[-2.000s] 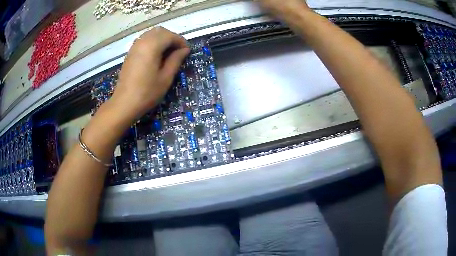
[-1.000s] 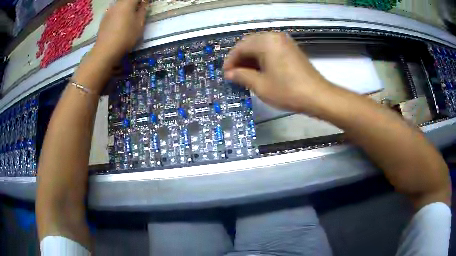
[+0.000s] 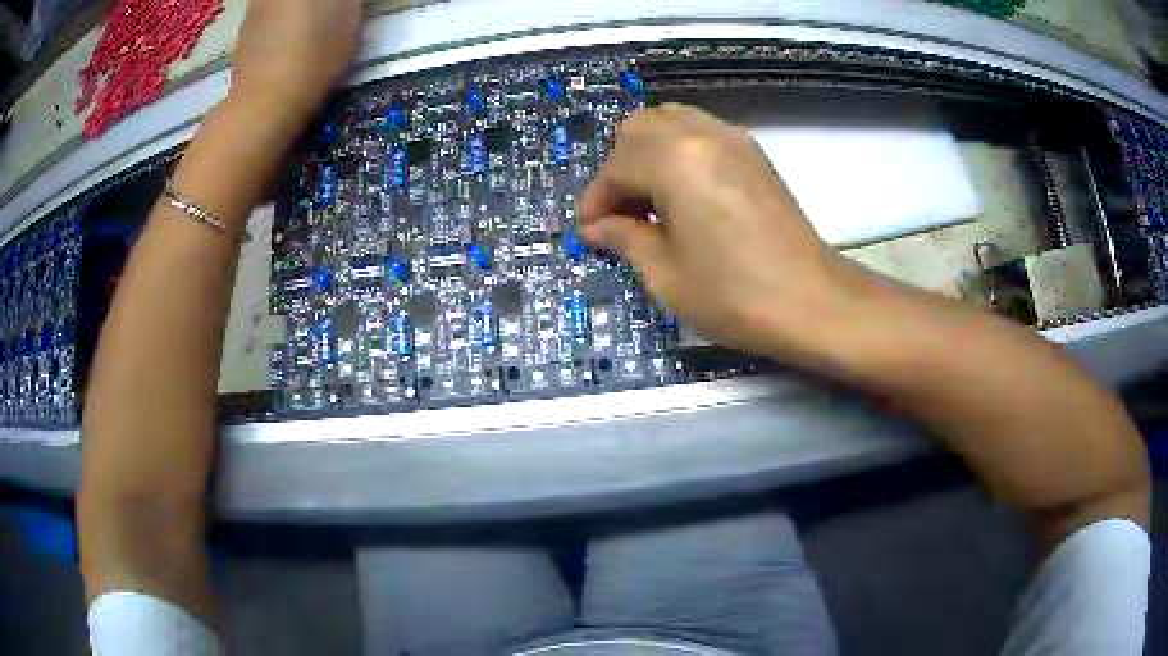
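Observation:
A dark PCB panel [image 3: 442,244] with rows of blue parts lies between the conveyor rails in front of me. My right hand [image 3: 692,212] is over the panel's right part, with thumb and index finger pinched together; whether a small part is between them cannot be seen. My left hand [image 3: 297,45] reaches past the far rail at the upper left, cut off by the top edge, so its fingers are hidden. Red components [image 3: 144,58] lie in a loose pile left of that hand.
A near rail [image 3: 512,442] and a far rail [image 3: 538,39] run across. Right of the panel are a white sheet [image 3: 871,186], a pale block [image 3: 1073,285] and a thin rod. More panels stand at far left [image 3: 39,340] and far right [image 3: 1140,180]. Green components [image 3: 989,5] show at the top.
Since one second ago, my right hand has come slightly lower over the panel's right side. My left hand stays beyond the far rail. Two seconds ago my left hand was over the panel and my right beyond the rail.

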